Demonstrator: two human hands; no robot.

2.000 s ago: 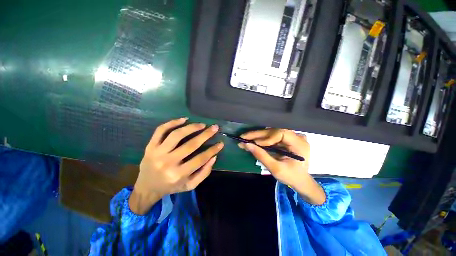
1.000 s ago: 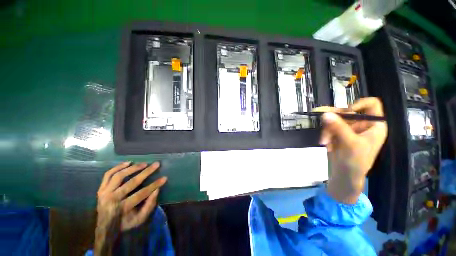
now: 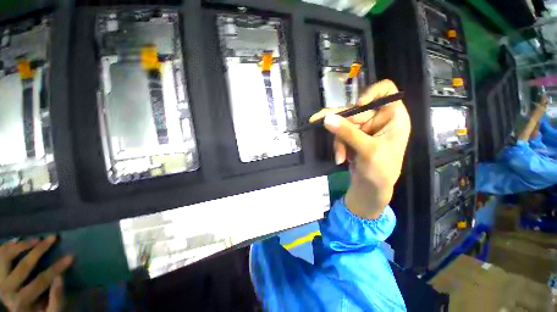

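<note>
My right hand (image 3: 372,143) holds thin black tweezers (image 3: 366,108) like a pen. Their tip is over the lower right part of the third phone mid-frame unit (image 3: 250,109) from the left. Whether the tip touches it, or holds a tiny piece, I cannot tell. The unit lies in a pocket of the black foam tray (image 3: 211,140), with an orange tab at the top of its black strip. My left hand (image 3: 30,274) is at the lower left edge, partly cut off, fingers apart, seemingly empty, on the green mat (image 3: 94,253).
Other units (image 3: 143,116) lie in the tray's other pockets. A white sheet (image 3: 226,225) lies in front of the tray. A second black tray (image 3: 421,201) with several units stands at the right. Beyond it are another person's blue sleeve (image 3: 513,170) and cardboard boxes (image 3: 488,286).
The view has shifted right and closer. My right hand and tweezers moved from beside my left hand to the third unit, where they remain. My left hand is now partly out of view.
</note>
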